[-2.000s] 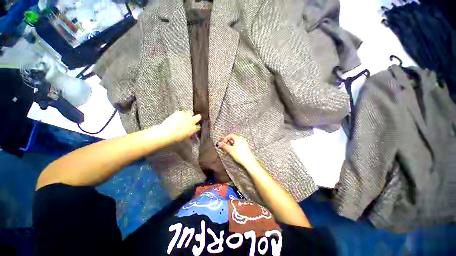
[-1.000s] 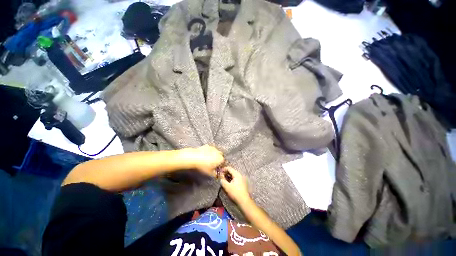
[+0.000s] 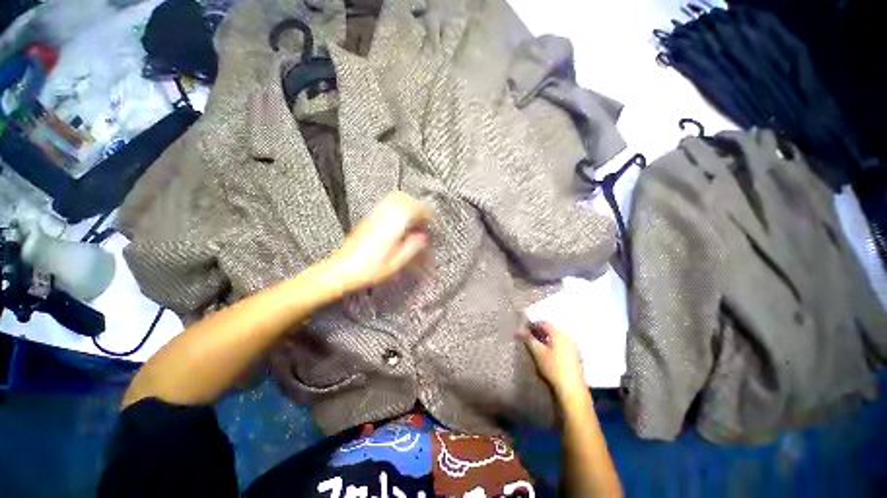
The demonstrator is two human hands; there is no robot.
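Observation:
A grey-brown tweed jacket (image 3: 282, 209) lies front up before me, its fronts closed, with a dark round front button (image 3: 391, 357) showing low on it. A black hanger (image 3: 309, 73) shows at its neck. More tweed jackets lie under it. My left hand (image 3: 384, 243) is over the middle of the jacket, blurred, fingers curled; whether it holds cloth I cannot tell. My right hand (image 3: 549, 352) is at the jacket's right edge, fingers bent around something small and dark, perhaps thread snips.
Another jacket (image 3: 759, 282) lies at right, with a bare black hanger (image 3: 613, 190) beside it. A dark pile of garments (image 3: 759, 83) is at far right. A white bottle with dark body (image 3: 68, 267) and cord, and a black cap (image 3: 180, 39), are at left.
The jacket's open fronts have come together over the lining, and the button now shows. My hands, together at the front edge a second ago, have parted: left up the jacket, right to its side edge.

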